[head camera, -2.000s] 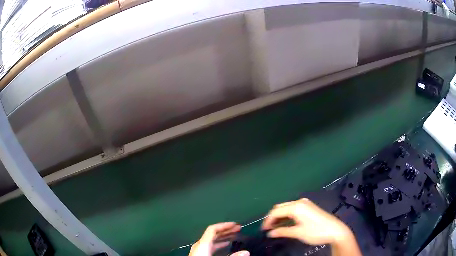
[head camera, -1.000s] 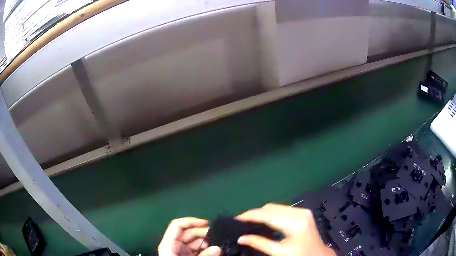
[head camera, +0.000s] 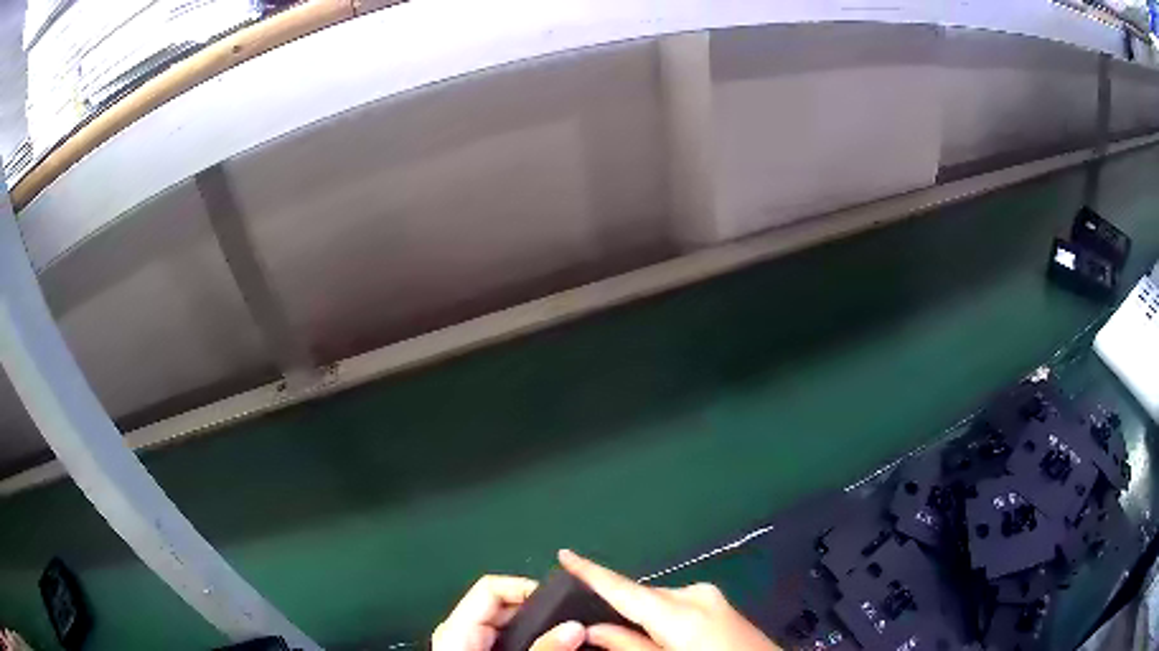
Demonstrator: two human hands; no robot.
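A small black part [head camera: 555, 609] is held between both my hands at the bottom edge, tilted, with a plain dark face showing. My left hand [head camera: 493, 616] grips its left side. My right hand [head camera: 661, 616] has fingers along its top and right side. The lower parts of both hands are cut off by the picture's edge. A jumbled pile of black panels [head camera: 1013, 527] with small pale marks lies to the right of my hands.
Black housings [head camera: 1083, 267], one with a white label, lie on the green conveyor [head camera: 610, 471] at far right. Another black unit [head camera: 64, 603] is at lower left. A pale upright [head camera: 95, 477] stands left. A white perforated tray [head camera: 1135, 341] is at the right edge.
The black part has turned and now shows a smoother face in my hands. My right hand has moved left and down since the first frame. The view has shifted slightly.
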